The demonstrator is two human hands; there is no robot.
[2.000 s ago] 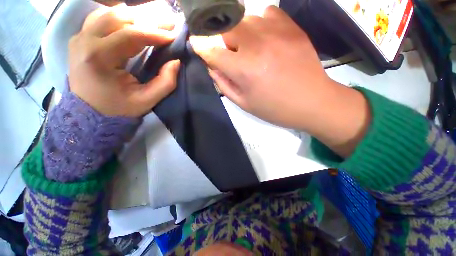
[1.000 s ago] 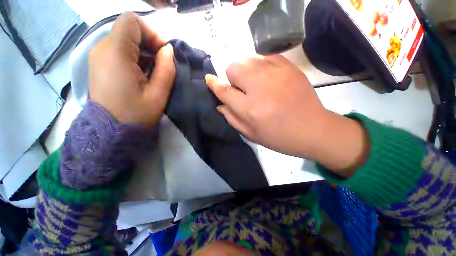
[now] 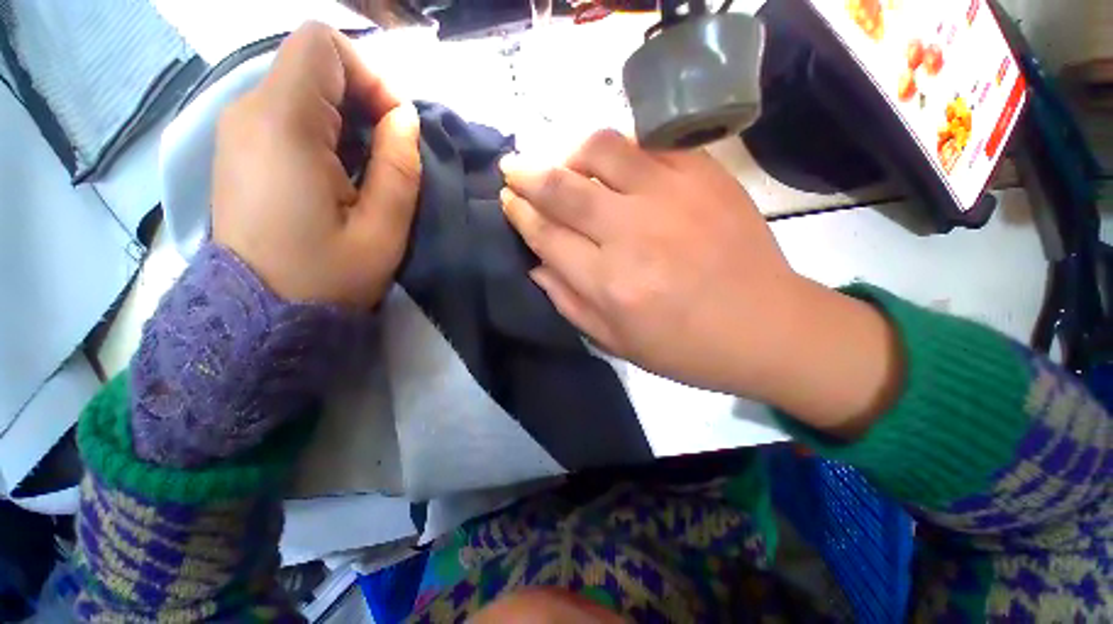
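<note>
A dark fabric panel (image 3: 519, 323) lies over a pale grey fabric panel (image 3: 458, 408) on the white machine table. My left hand (image 3: 311, 171) is closed on the dark cloth's upper left part, thumb on top, some fingers hidden behind the fold. My right hand (image 3: 665, 250) has its fingertips on the dark cloth's upper right edge. The grey cylindrical attachment (image 3: 693, 79) hangs above and right of my right hand's fingers. Bright glare hides detail around the upper middle, and the needle area is not clear.
A phone (image 3: 946, 85) with a bright picture screen stands upper right on a round black base (image 3: 806, 134). Black-handled shears (image 3: 1074, 244) seem to lie at the right edge. Grey and striped cut pieces (image 3: 92, 73) lie at left. A blue basket (image 3: 860, 524) is below the table edge.
Both hands and the dark cloth have moved down from the bright machine area since the oldest frame. The grey attachment now appears farther right. Since one second ago the hands have hardly moved.
</note>
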